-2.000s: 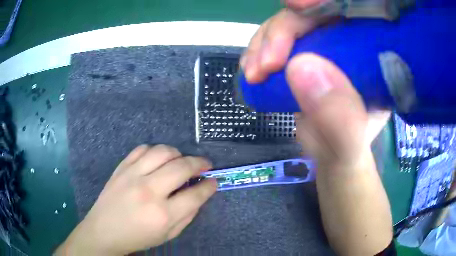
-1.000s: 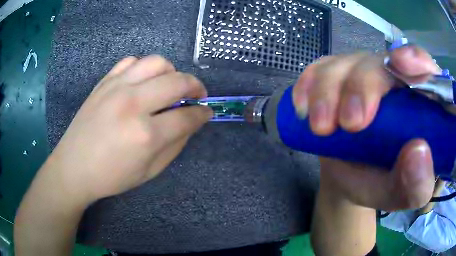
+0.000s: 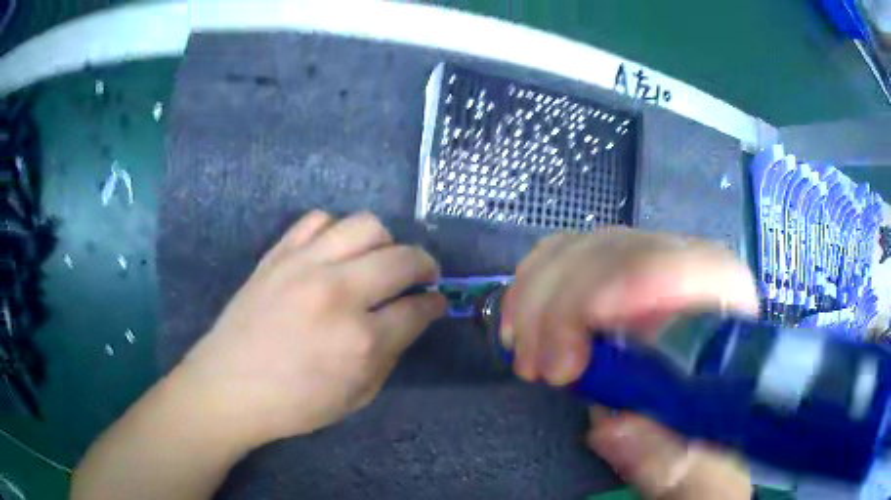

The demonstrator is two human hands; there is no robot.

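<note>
My left hand [image 3: 322,322] grips the left end of a lilac handle housing [image 3: 471,282] lying on the dark grey mat. A short stretch of the housing with a green board shows between my hands; the rest is hidden. My right hand [image 3: 615,303] is closed around the blue electric screwdriver [image 3: 772,391]. Its metal nose [image 3: 491,305] points left at the housing; the contact point is not clear. The black screw tray [image 3: 532,151] with many silver screws stands beyond the housing.
Rows of purple-and-white housings [image 3: 816,234] stand at the right. A pile of black parts [image 3: 21,264] lies at the far left. White scraps [image 3: 117,184] lie on the green bench. A white edge rail [image 3: 391,21] with black marking curves beyond the mat.
From two seconds ago, the screwdriver has come down from over the tray to the housing. Since one second ago its body has tilted and my right hand's grip has shifted. The camera view has also moved.
</note>
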